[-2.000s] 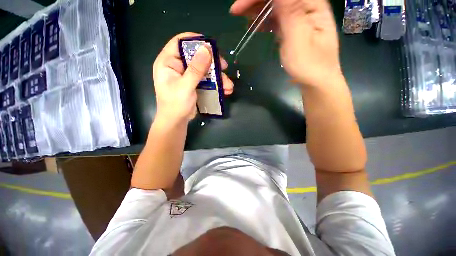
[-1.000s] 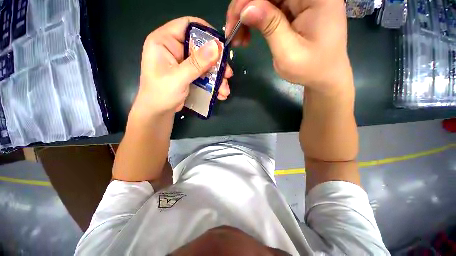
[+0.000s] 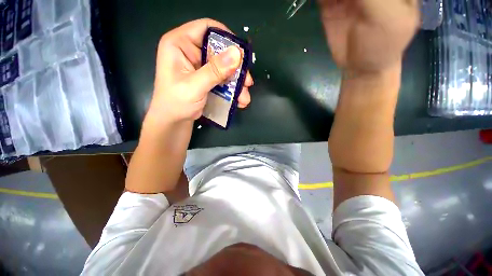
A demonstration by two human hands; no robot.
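Observation:
My left hand (image 3: 186, 73) holds a dark front housing (image 3: 240, 89) above the bench, tilted, its thumb pressed on the silver upper part of the mainboard (image 3: 219, 108) that sits inside it. The board's blue band and plain lower part show below the thumb. My right hand (image 3: 369, 32) is raised at the top right, blurred and cut off by the picture's top edge. The tips of the tweezers (image 3: 295, 7) show at the top edge, left of this hand. The right hand's fingers are mostly out of sight, so its grip on the tweezers is hidden.
A white ribbed housing tray (image 3: 59, 108) with dark housings lies at the left. A clear board tray (image 3: 461, 102) lies at the right. Small white film scraps (image 3: 246, 28) lie on the dark green bench (image 3: 286, 126). A yellow line (image 3: 431, 173) crosses the grey floor below.
My right hand and the tweezers have moved from the housing's top edge up and to the right. My left hand keeps its hold on the housing, nearly unmoved since one second ago.

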